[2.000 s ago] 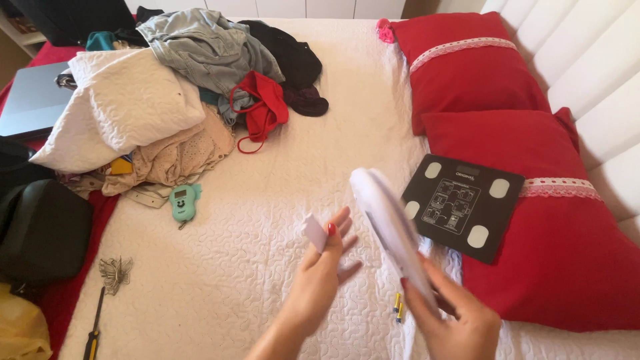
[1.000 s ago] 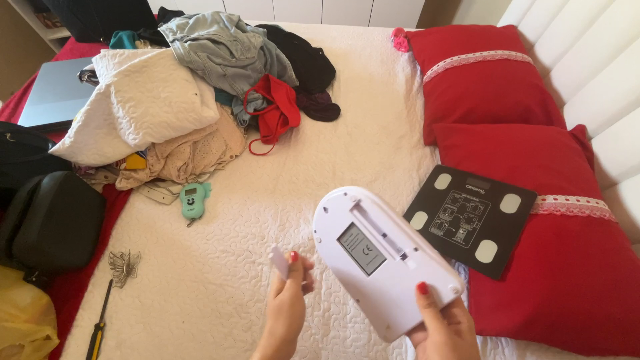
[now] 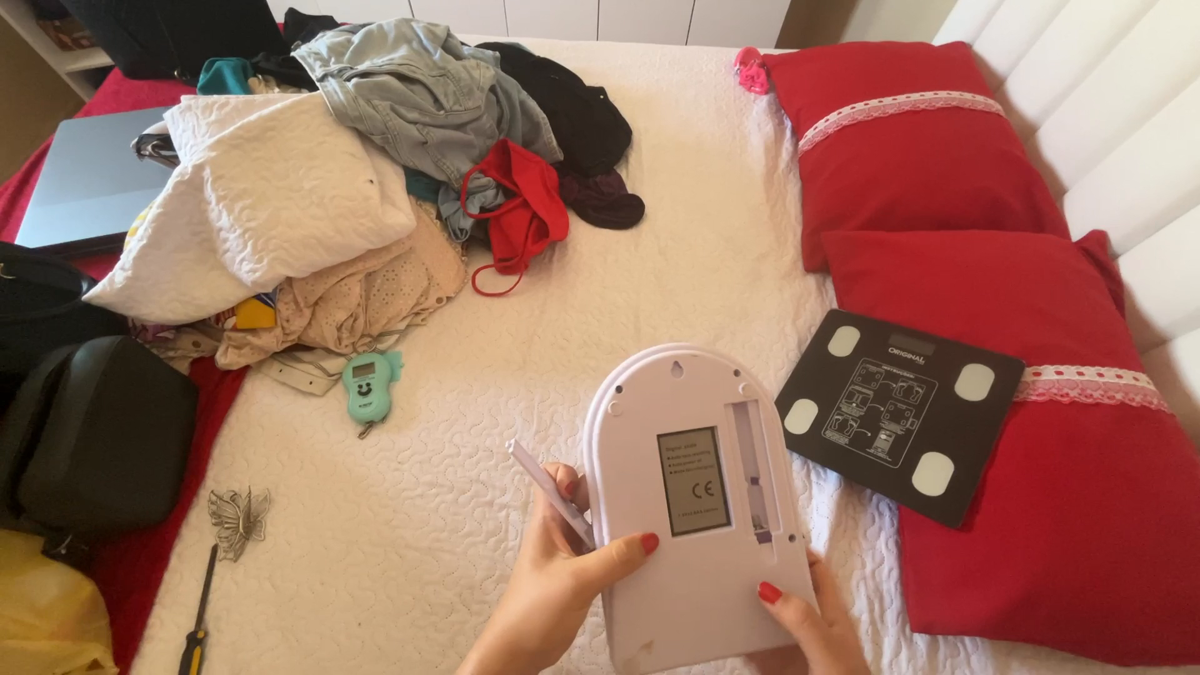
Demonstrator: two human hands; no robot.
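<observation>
Both hands hold a white plastic device with an arched top (image 3: 694, 591), its back facing me. That back carries a grey printed label, a small hanging hole and a long, narrow battery compartment, uncovered at the right. My left hand (image 3: 562, 562) grips the device's left edge, thumb on its back, and also holds a slim white battery cover (image 3: 551, 492) between its fingers. My right hand (image 3: 811, 609) holds the lower right edge, thumb on the back. Just right of the device, a black bathroom scale (image 3: 900, 412) leans on a red pillow (image 3: 1012, 562).
A teal handheld luggage scale (image 3: 367, 386) lies near piled clothes (image 3: 422, 94). At the left are a metal butterfly ornament (image 3: 238, 525), a screwdriver (image 3: 200, 609), a black case (image 3: 112, 431) and a laptop (image 3: 84, 178). Another red pillow (image 3: 919, 178) rests against the headboard.
The device has turned more upright, with its back facing me. My left hand has moved from beside the device onto its left edge, still with the cover.
</observation>
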